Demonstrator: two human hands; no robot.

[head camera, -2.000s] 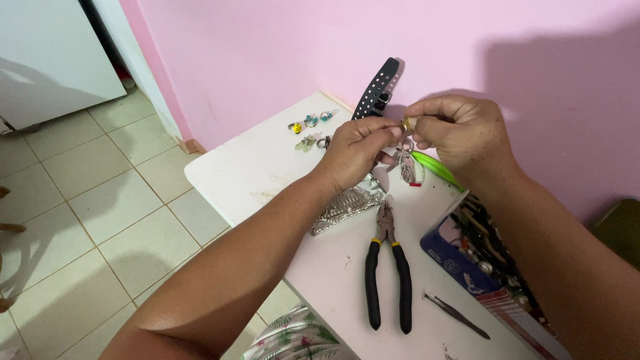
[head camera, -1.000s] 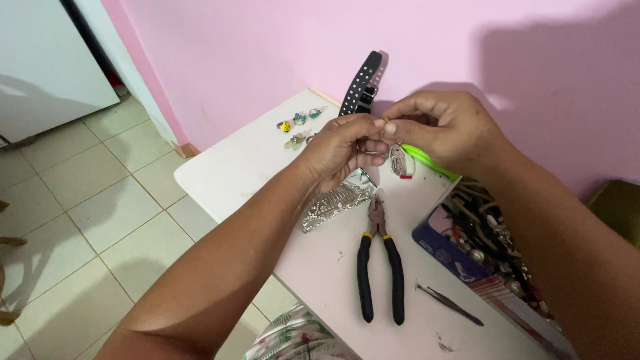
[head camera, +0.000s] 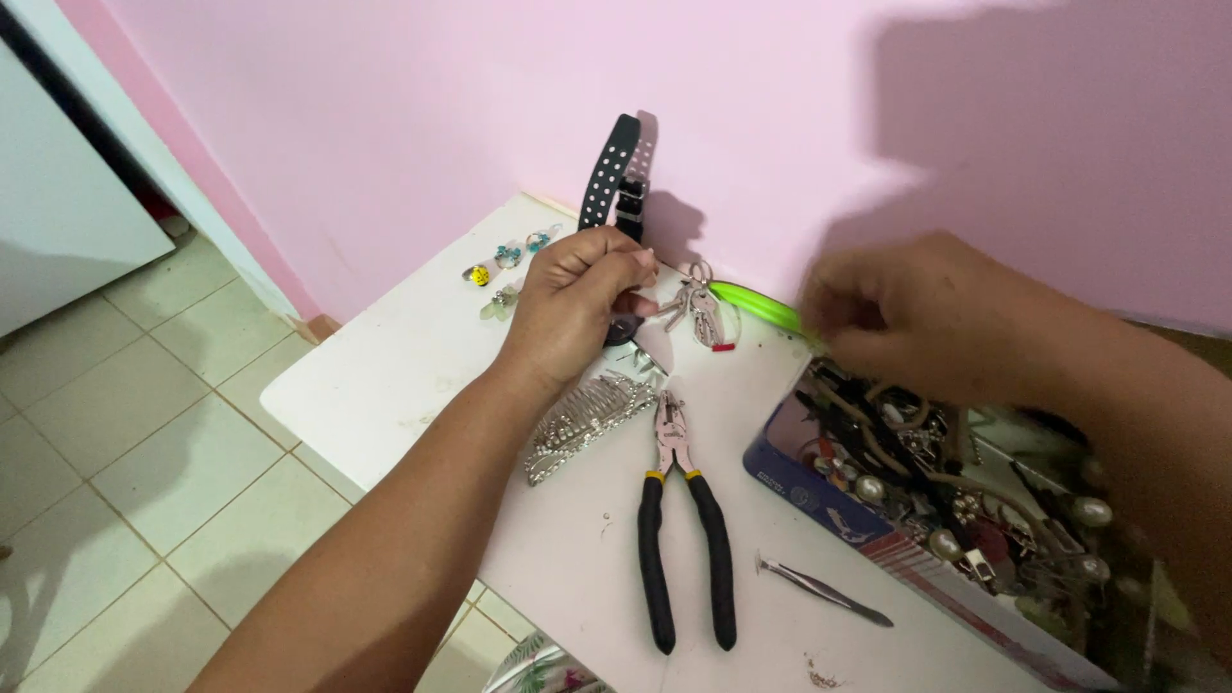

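My left hand [head camera: 587, 294] is raised over the table beside a black perforated watch strap [head camera: 608, 178], its thumb and fingertips pinched together; whether something small is between them is not clear. Blurred, my right hand [head camera: 885, 308] hovers above the corner of a box of jewelry [head camera: 818, 500], near a bright green strap [head camera: 756, 303] joined to keys [head camera: 701, 313]; its fingers are curled and what they hold cannot be seen. A rhinestone hair comb [head camera: 592, 423] lies below my left hand. Pliers with black handles [head camera: 674, 433] and metal tweezers [head camera: 825, 590] rest nearer me.
Small rings with blue stones [head camera: 508, 254], a yellow bead ornament [head camera: 478, 276] and a pale green piece [head camera: 500, 303] lie on the white table [head camera: 385, 375]. A pink wall [head camera: 404, 106] stands behind it. Tiny metal bits [head camera: 821, 674] lie near the front edge.
My hands were together, handling a small gold-colored piece; now they are apart. My right hand has moved right, toward the jewelry box, while my left has stayed near the strap.
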